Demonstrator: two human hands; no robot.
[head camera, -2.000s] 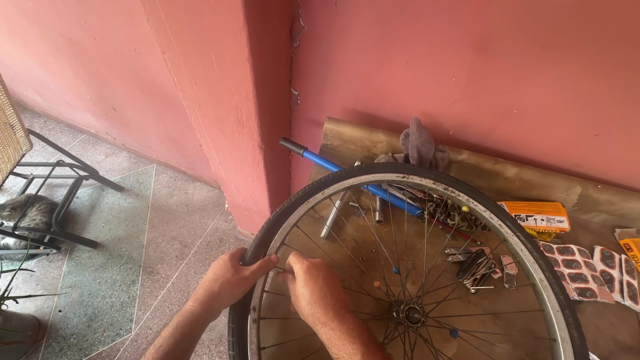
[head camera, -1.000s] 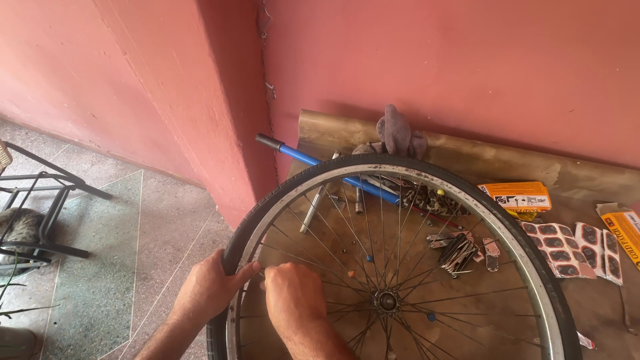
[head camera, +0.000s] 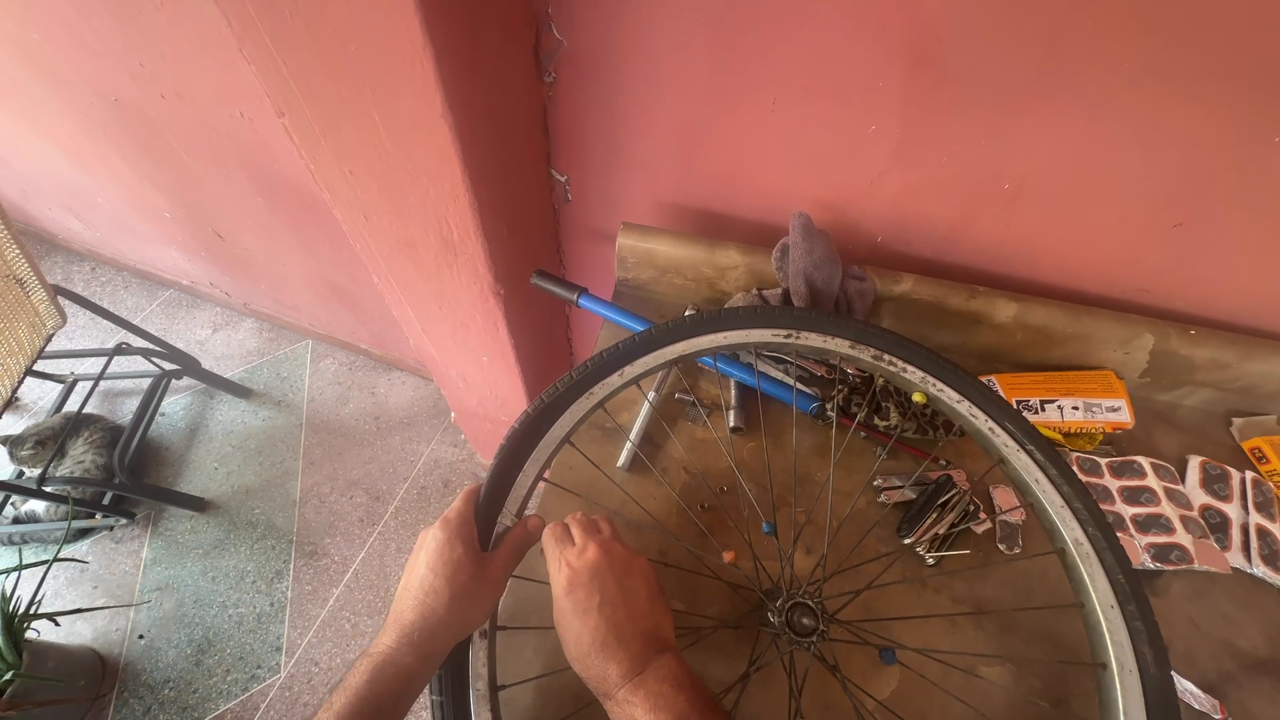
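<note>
A spoked bicycle wheel (head camera: 1000, 415) with a black tire (head camera: 590, 372) stands in front of me, tilted, its hub (head camera: 802, 618) at lower centre. My left hand (head camera: 450, 570) grips the tire and rim on the wheel's left side, thumb over the rim. Close beside it, my right hand (head camera: 608, 605) is closed at the rim's inner edge, fingers curled; whatever it may pinch there is hidden. Small coloured beads sit on the spokes, among them a yellow one (head camera: 919, 398) and a blue one (head camera: 768, 528).
Behind the wheel, brown sheeting (head camera: 700, 262) bears a blue hand pump (head camera: 620, 315), a metal tube (head camera: 645, 420), a socket (head camera: 736, 408), a folding multi-tool (head camera: 935, 510), gray gloves (head camera: 810, 265), orange boxes (head camera: 1065, 398) and patch sheets (head camera: 1145, 500). A cat (head camera: 75, 447) lies under a chair (head camera: 165, 375) at left.
Both hands stay at the left side of the rim, close together. The surrounding objects have not plainly moved.
</note>
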